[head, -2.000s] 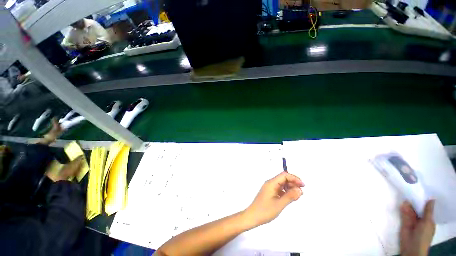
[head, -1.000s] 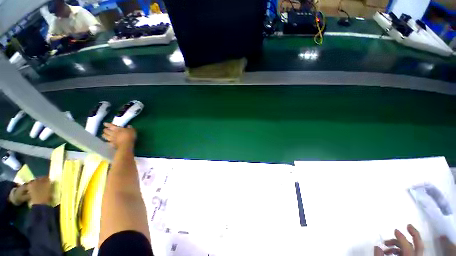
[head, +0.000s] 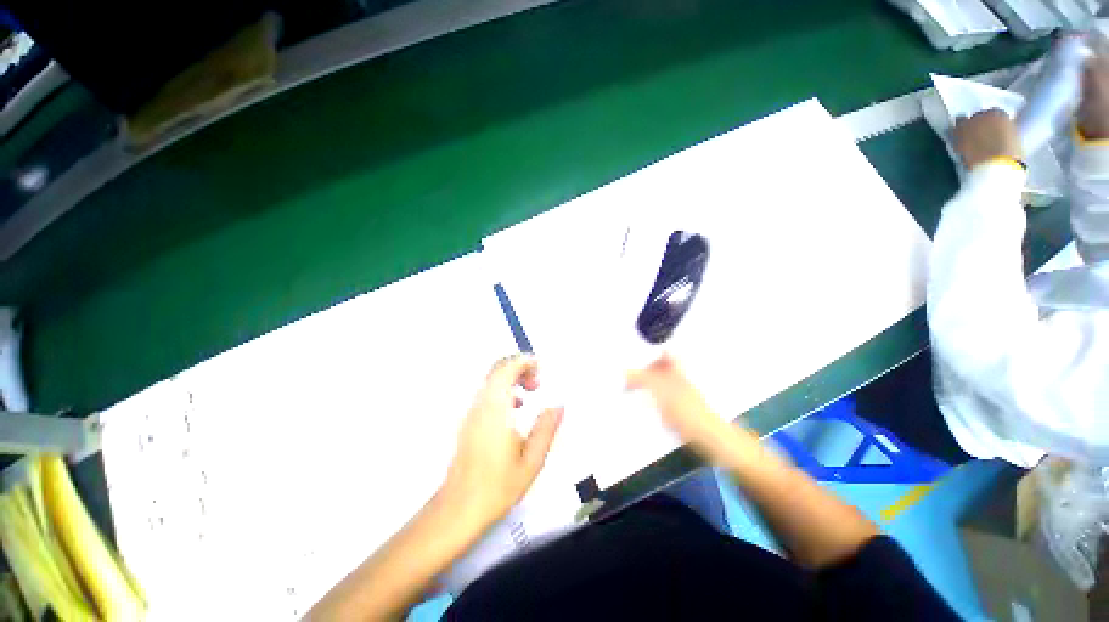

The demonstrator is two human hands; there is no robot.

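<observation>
A handheld device with a black oval panel [head: 675, 288] is over the right white sheet [head: 778, 231]; its white body blends into the sheet. My right hand [head: 666, 395], blurred, is just below the panel's lower end; whether it grips the body cannot be told. My left hand [head: 496, 444] is over the join of the sheets, thumb and fingers apart, with nothing visible in it. A slim dark strip [head: 513, 318] lies just beyond its fingertips. The left white sheet [head: 328, 401] has small marks.
A green conveyor belt [head: 365, 182] runs beyond the sheets. Yellow strips [head: 73, 535] are at lower left. A small black square [head: 589, 488] is at the near edge. At right, a person in white sleeves [head: 1003, 304] handles white items near white trays [head: 955, 18].
The view has swung right. My left hand has come back from the devices on the belt to the sheets. The black-panelled device now shows near the middle, with my right hand beside it.
</observation>
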